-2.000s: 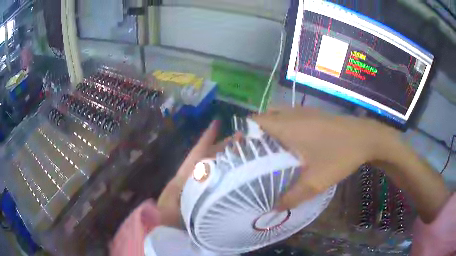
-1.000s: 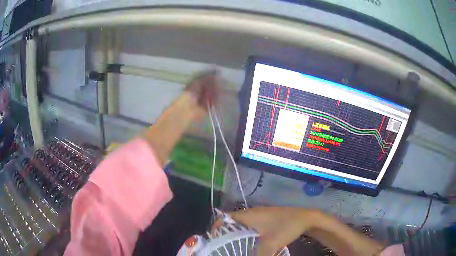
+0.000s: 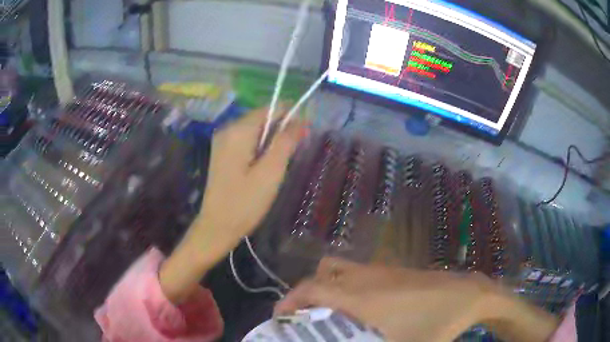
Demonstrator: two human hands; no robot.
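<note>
The small white desk fan [image 3: 311, 328] is at the bottom edge, partly cut off. My right hand [image 3: 394, 298] lies over its rim and grips it. The white cord [image 3: 287, 65] runs up from my left hand out of the top of the picture, with a second strand slanting to the right. My left hand [image 3: 247, 175] is raised above the fan and closed around the cord; its fingers are blurred. A loop of cord also hangs below my left hand beside the fan.
Trays of speaker units [image 3: 348, 194] with dark rows stand behind the fan and to the right. More trays [image 3: 53, 194] stand at the left. A lit monitor [image 3: 435, 63] is at the back. A blue box [image 3: 200, 120] with yellow on top and a green sheet [image 3: 257, 85] are behind.
My left hand has come down from the raised spot near the wall, still with the cord. The view has tilted down, showing more trays. My right hand stays on the fan.
</note>
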